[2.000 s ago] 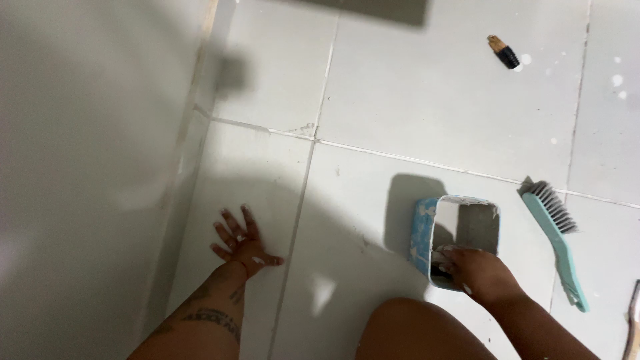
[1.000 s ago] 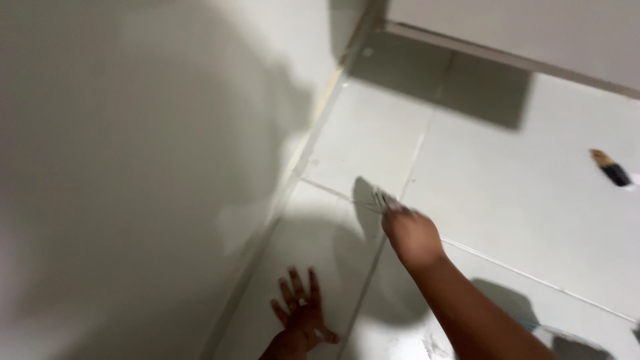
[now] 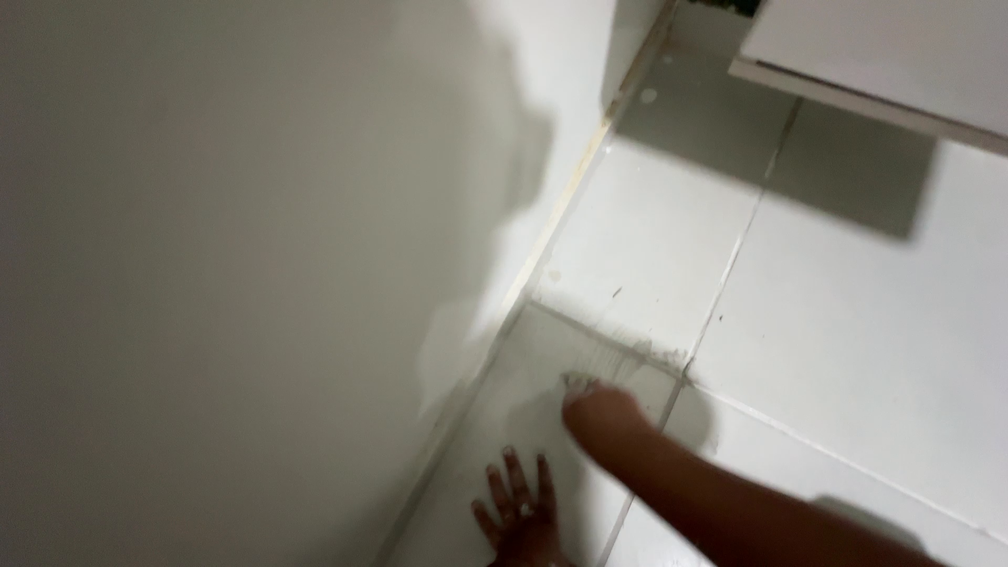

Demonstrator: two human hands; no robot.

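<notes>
My left hand [image 3: 520, 504] rests on a white floor tile [image 3: 646, 236] near the wall, its fingers spread and nothing in them. To its upper right, my right hand [image 3: 606, 409] is closed just below a grout line [image 3: 598, 335]. Something small and pale pokes out past its fingertips; the blur and the hand hide what it is. Grey smears lie on the tile along the grout line above this hand.
A shadowed wall [image 3: 276, 276] fills the left side, with a yellowish strip [image 3: 575, 181] along its foot. The edge of a white panel [image 3: 866, 102] overhangs the floor at the upper right, casting a dark shadow.
My right hand has gone from inside the blue container to the grout line, then to the tile just below it. Grey smears now show there. The view has shifted toward the wall.
</notes>
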